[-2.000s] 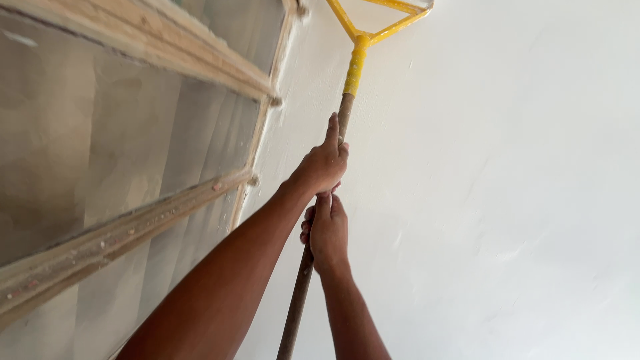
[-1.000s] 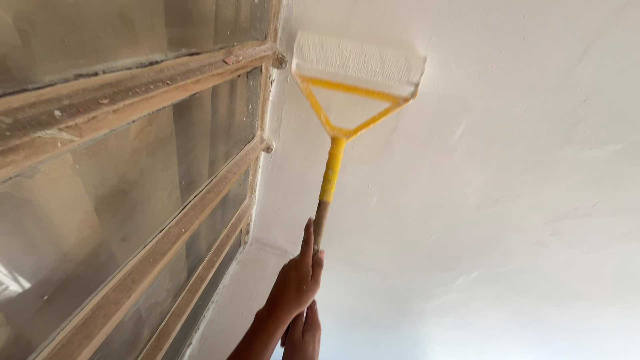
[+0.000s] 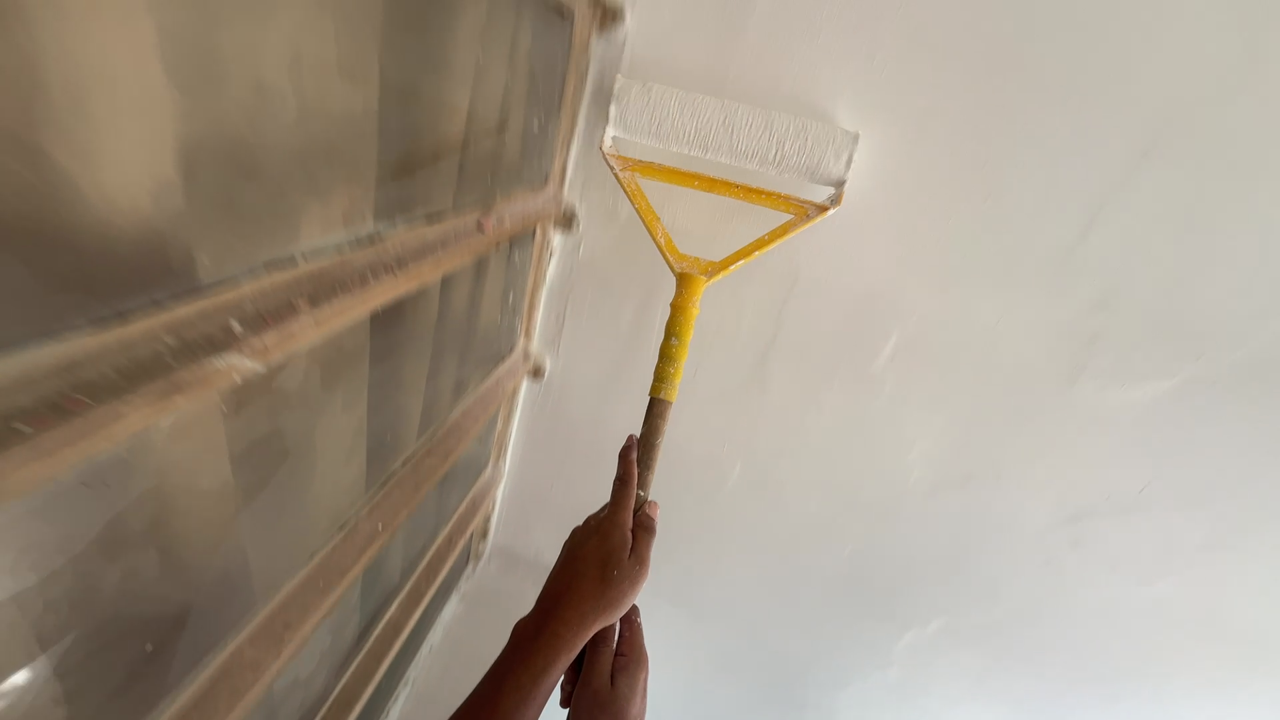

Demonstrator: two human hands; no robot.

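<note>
A paint roller with a white sleeve (image 3: 735, 135) and a yellow triangular frame (image 3: 720, 185) lies against the white plastered surface (image 3: 1000, 400). Its yellow grip is fitted on a brown pole (image 3: 652, 445). Around the pole, just under the grip, my left hand (image 3: 600, 560) is closed, one finger stretched along it. My right hand (image 3: 612, 670) grips the pole directly below, partly cut off by the bottom edge of the view. The lower part of the pole is hidden by my hands.
On the left runs a wooden window frame with several bars (image 3: 450, 430) and glass panes (image 3: 280, 120), blurred in part. Small knobs (image 3: 567, 218) stick out from its edge, close to the roller's left end. Curtain-like folds show behind the glass.
The roller head, partly out of view two seconds ago, shows whole now. Both hands have stayed on the pole and sit lower in the view than two seconds ago. The view has shifted.
</note>
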